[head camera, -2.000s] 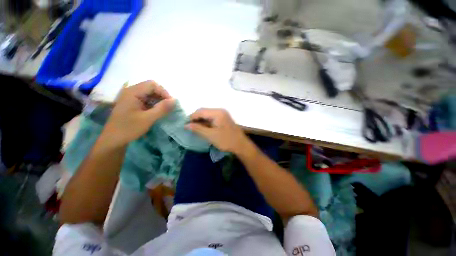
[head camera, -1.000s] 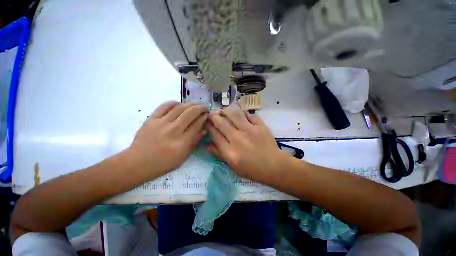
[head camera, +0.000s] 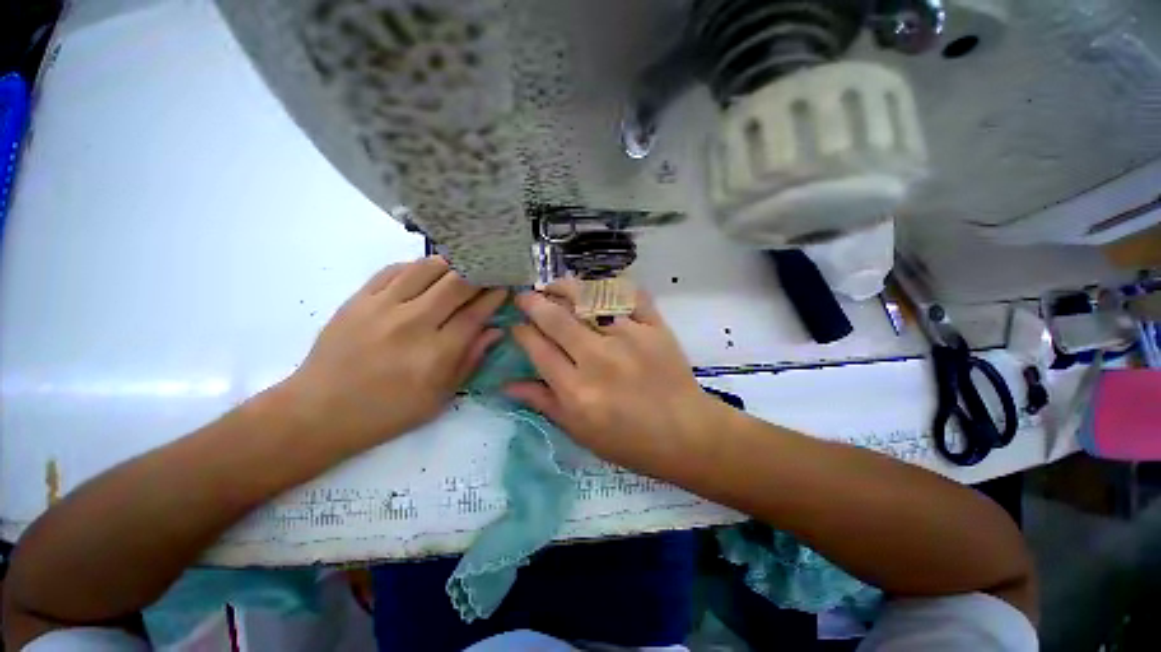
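Note:
A sheer green fabric strip (head camera: 520, 490) with a pale edge runs from under my fingers over the table's front edge and hangs down. My left hand (head camera: 392, 341) lies flat on its left side, fingertips close to the presser foot (head camera: 545, 265). My right hand (head camera: 609, 369) lies on its right side, fingertips beside the foot and the small cream ribbed part (head camera: 605, 299). Both hands press the strip against the bed. The off-white sewing machine head (head camera: 420, 115) hangs over the fingertips and hides the strip's far end.
A screwdriver (head camera: 810, 296) lies before a white wad (head camera: 856, 261). Black-handled scissors (head camera: 974, 405) and a pink object (head camera: 1128, 414) are at the right. Snips (head camera: 723, 397) are partly hidden by my right arm. Green ruffled pieces (head camera: 796, 569) hang below the edge. A blue basket (head camera: 10, 134) shows far left.
From two seconds ago, both hands moved from the strip at the table edge to the machine. In the last second the view came closer to the machine head; the hands stay at the foot.

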